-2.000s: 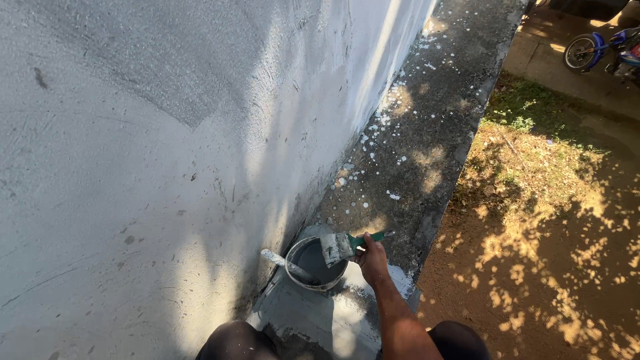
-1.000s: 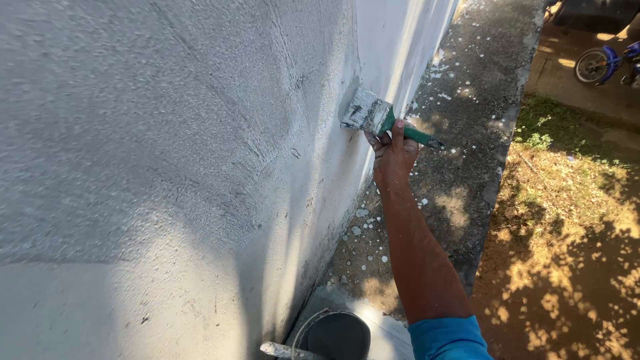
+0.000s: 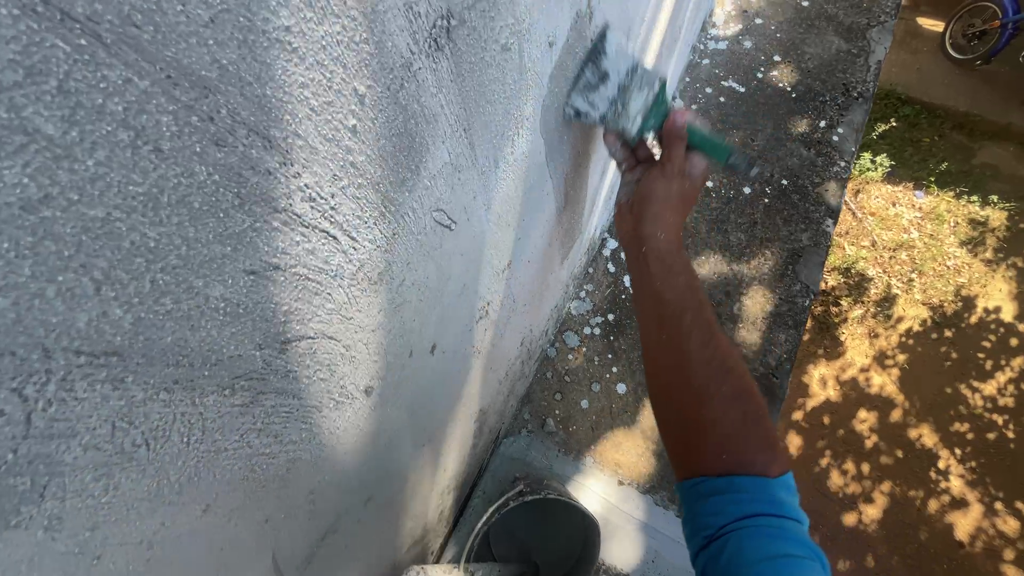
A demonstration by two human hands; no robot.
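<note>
My right hand [image 3: 658, 180] is closed around the green handle of a wide paintbrush [image 3: 632, 100], whose paint-smeared bristles lie against the wall [image 3: 448, 264]. A wet, darker grey patch shows on the wall beside the bristles. Below, at the foot of the wall, a bucket [image 3: 596, 532] holds grey paint. A pale, coated stick or tool handle [image 3: 432, 570] lies at the bucket's near side, cut off by the frame edge. My left hand is out of sight.
The narrow concrete ledge [image 3: 752, 296], spotted with white paint, runs along the wall. Beyond its outer edge, lower down, lies dirt ground with dry grass [image 3: 912, 248]. A bicycle wheel with blue parts [image 3: 972, 32] stands at the top right.
Two seconds ago my right hand held the brush over the bucket; one second ago the brush was on the wall. A wet patch now shows beside it.
</note>
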